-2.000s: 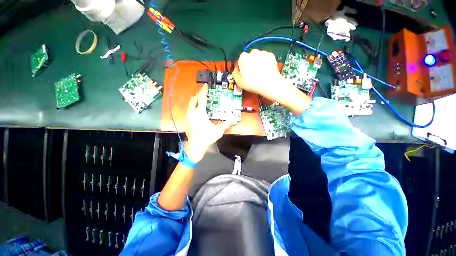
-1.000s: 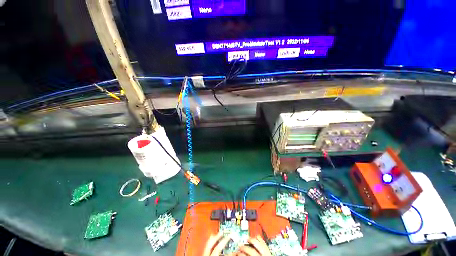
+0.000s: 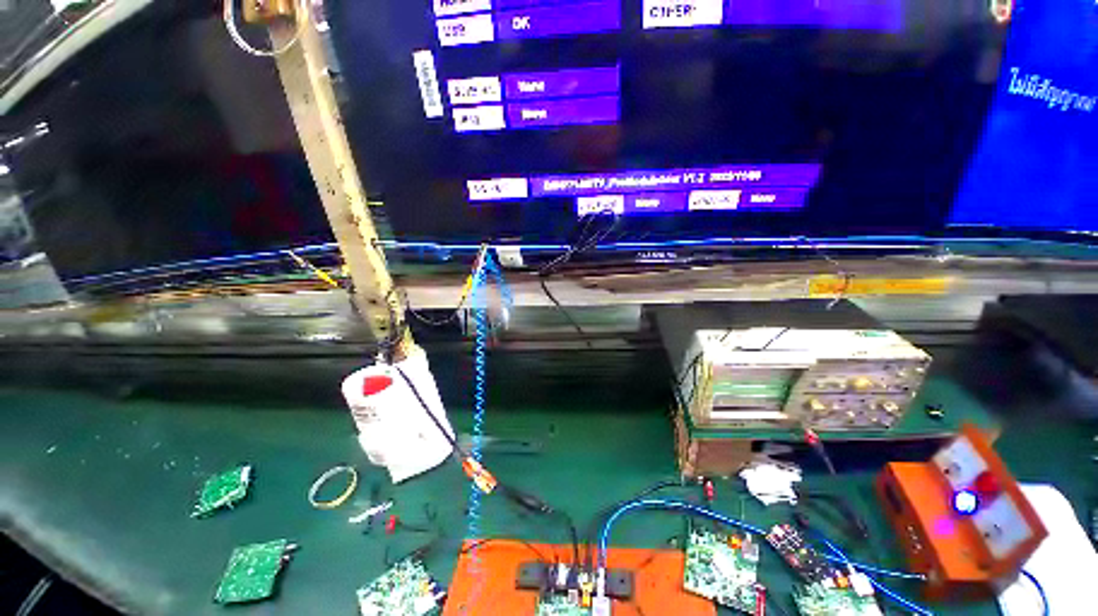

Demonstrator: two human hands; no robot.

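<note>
The orange-red test fixture (image 3: 496, 566) lies at the bottom middle of the view, cut off by the lower edge. Its black connector bar (image 3: 620, 582) has thin black wires and a blue cable (image 3: 656, 505) running to it. The back edge of a circuit board (image 3: 560, 606) shows at the bar; the rest is out of view. The monitor (image 3: 747, 120) above shows purple menu rows with "OK" and "None". Neither of my hands is in the picture.
Several circuit boards lie left (image 3: 253, 570) and right (image 3: 722, 563) of the fixture. An oscilloscope (image 3: 861, 391) stands behind, with an orange box (image 3: 909, 517) at right. A white cylinder (image 3: 403, 433), tape roll (image 3: 332, 486) and black remote (image 3: 795, 548) also show. A coiled blue cord (image 3: 479, 373) hangs down.
The view has tilted up from the bench to the monitor. My hands, earlier at the board on the fixture, have left the picture. More menu rows show, including "OK".
</note>
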